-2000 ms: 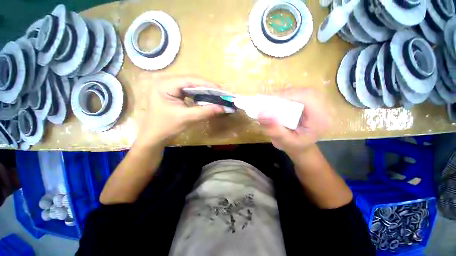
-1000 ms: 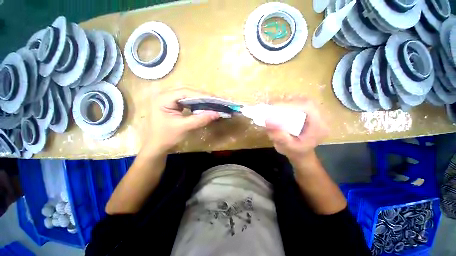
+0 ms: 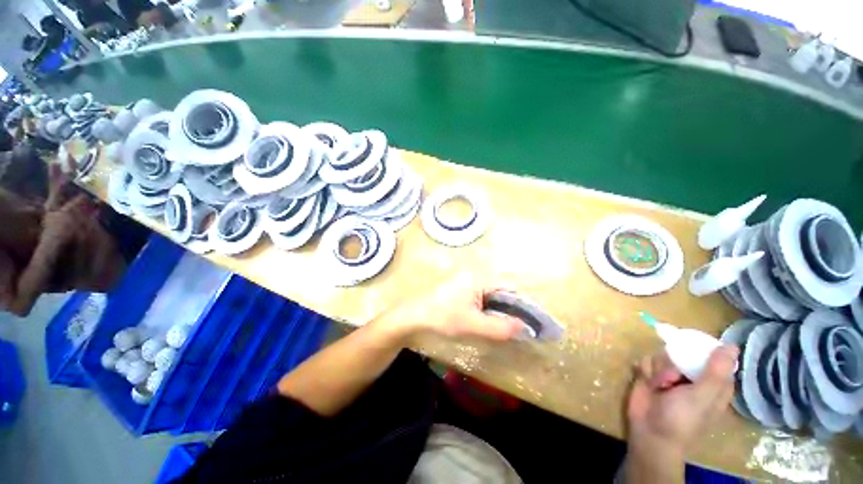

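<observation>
My left hand [image 3: 454, 317] holds a flanged ring [image 3: 526, 314] tilted, nearly edge-on, above the tan bench; its dark collar shows as a band and my fingers hide part of it. My right hand [image 3: 674, 402] holds a white glue bottle [image 3: 694, 350], its teal needle pointing up and left, apart from the ring. A ring with green in its centre [image 3: 606, 269] lies flat beyond my right hand. Another flanged ring [image 3: 432, 216] lies flat beyond my left hand.
Heaped flanged rings [image 3: 213, 156] cover the bench's left part. Stacks [image 3: 790, 284] stand at right beside two spare white bottles [image 3: 729, 225]. A green surface [image 3: 530, 113] runs behind. Blue crates [image 3: 255, 331], one with white balls [image 3: 142, 357], are below left. Another person's arm [image 3: 71, 232] is at far left.
The bottle tip has moved away from the ring, and my hands are farther apart. The view has turned up and left, showing the green surface and the neighbouring person.
</observation>
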